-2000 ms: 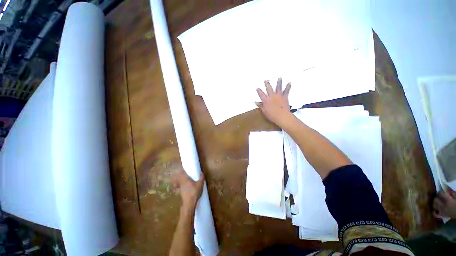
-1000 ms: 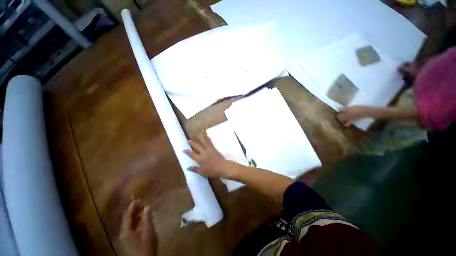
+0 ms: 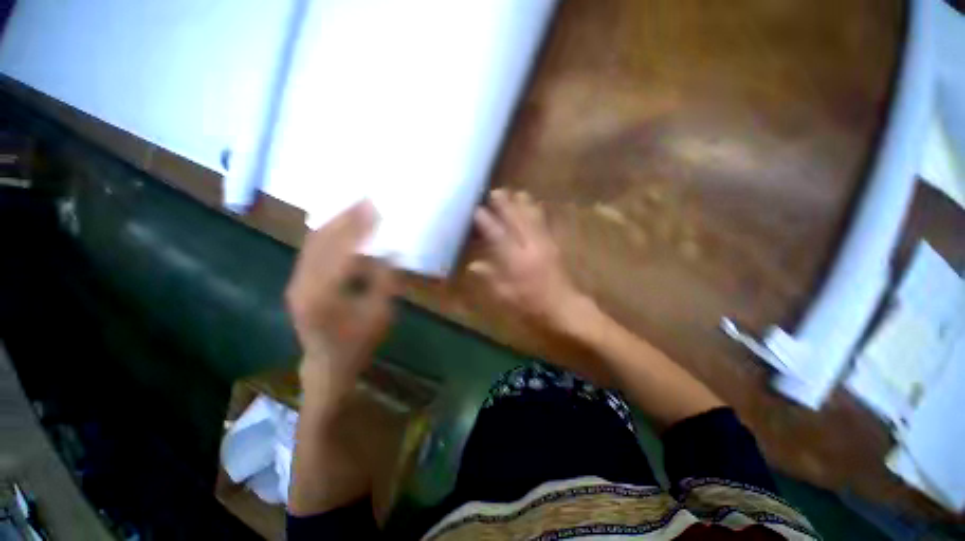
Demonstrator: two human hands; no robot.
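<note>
The thick plain paper roll [image 3: 407,127] lies on the brown cutting table, its near end close to the front edge. My left hand [image 3: 344,285] is blurred at that near end, its fingertips over the paper's corner; whether it grips the paper cannot be told. My right hand [image 3: 524,254] is beside the roll's right side, fingers spread, holding nothing; whether its fingertips touch the roll is unclear. Flat white paper [image 3: 138,74] extends left of the thick roll.
The thin rolled paper tube [image 3: 847,306] lies at the right, with a small torn strip at its near end. Loose paper sheets [image 3: 931,370] lie beyond it. A cardboard box [image 3: 249,507] with white scrap stands on the green floor below the table's front edge.
The view has swung left. My hands have gone from the thin tube's area to the near end of the thick roll. The other person is out of the picture.
</note>
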